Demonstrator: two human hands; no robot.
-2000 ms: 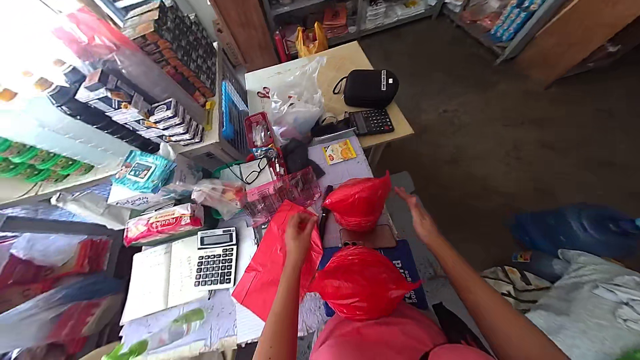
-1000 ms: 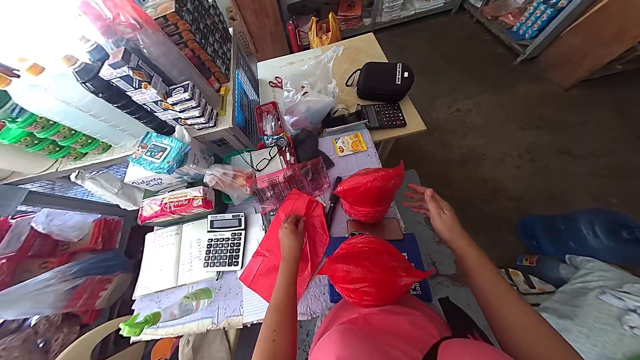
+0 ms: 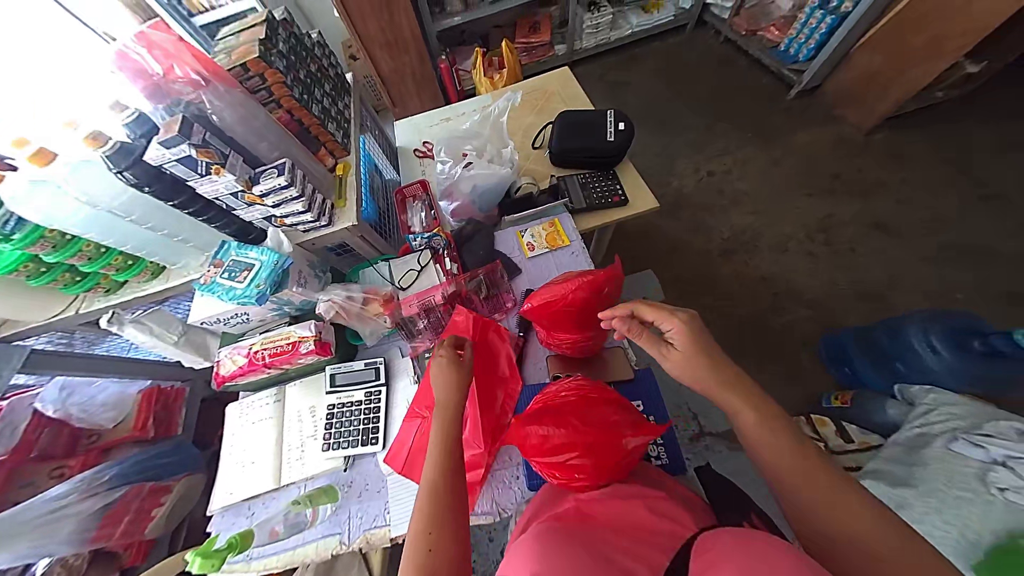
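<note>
My left hand [image 3: 452,364] grips the upper part of a flat red plastic bag [image 3: 488,400], which hangs over the desk. To the right, my right hand [image 3: 652,328] is raised with its fingers apart and nothing visible in it, beside a filled, knotted red plastic bag [image 3: 572,312]. A second filled red bag [image 3: 584,436] sits nearer my body, on a blue pad with printing [image 3: 656,412]. Between the two filled bags lies a smartphone [image 3: 590,366]. A silver desk calculator [image 3: 354,408] rests on an open notebook [image 3: 276,436] at the left.
A pink plastic basket [image 3: 456,304], eyeglasses [image 3: 412,272] and a biscuit pack [image 3: 276,352] crowd the desk's left. Farther back are a black case [image 3: 592,138], a black calculator [image 3: 594,190] and a clear plastic bag [image 3: 476,164]. A spray bottle [image 3: 280,520] lies at the near left edge.
My right hand has moved in from the right toward the farther filled bag. My left hand stays on the flat red bag.
</note>
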